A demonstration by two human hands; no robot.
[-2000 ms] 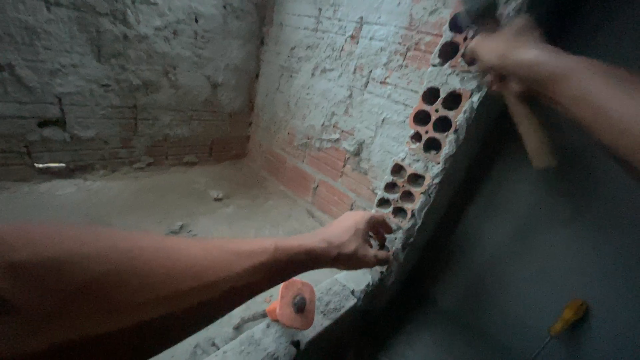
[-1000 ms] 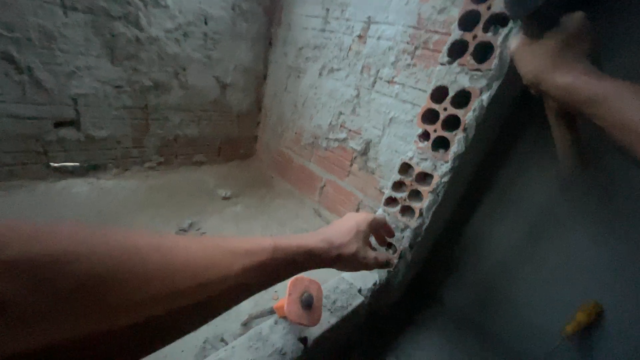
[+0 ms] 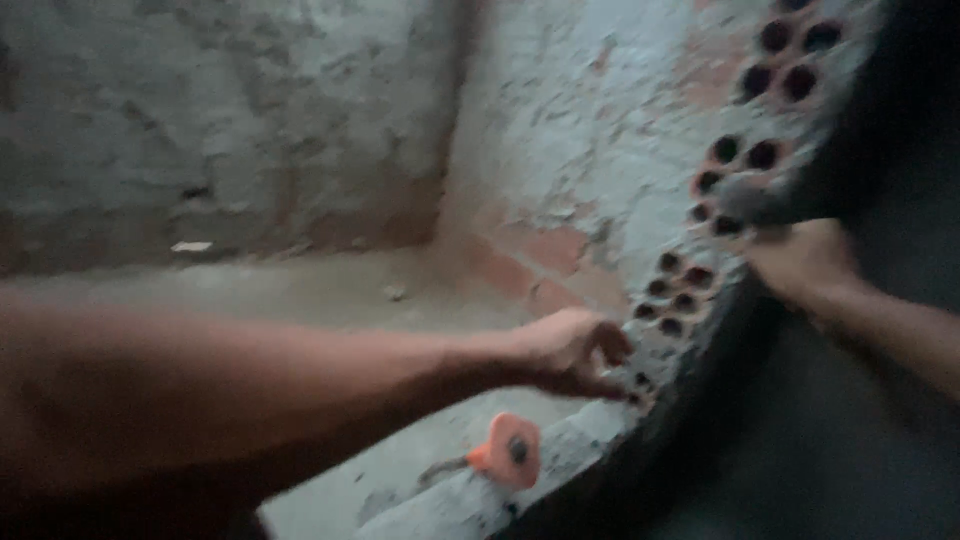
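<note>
My left hand (image 3: 581, 352) rests against the rough edge of the wall, thumb and fingers apart beside the lowest hollow clay brick (image 3: 641, 390); no tool shows in it. Up and to the right, my right hand (image 3: 806, 259) is closed round a hammer, blurred, gripping close to the head. The grey hammer head (image 3: 757, 199) is at the holes of a hollow brick in the broken wall end (image 3: 686, 300). Below my left hand, a chisel with an orange hand guard (image 3: 516, 450) lies on the mortar-covered ledge.
A rough plastered wall (image 3: 225, 135) stands behind a dusty floor-like surface (image 3: 330, 289). Exposed red brick (image 3: 555, 251) shows low on the side wall. A small pale fragment (image 3: 192, 246) lies by the back wall. A dark area (image 3: 810, 450) drops away at the right.
My right hand has come down and left with the hammer, closer to my left hand. The left hand stays by the wall edge. The view has shifted, and the yellow-handled tool at lower right is out of sight.
</note>
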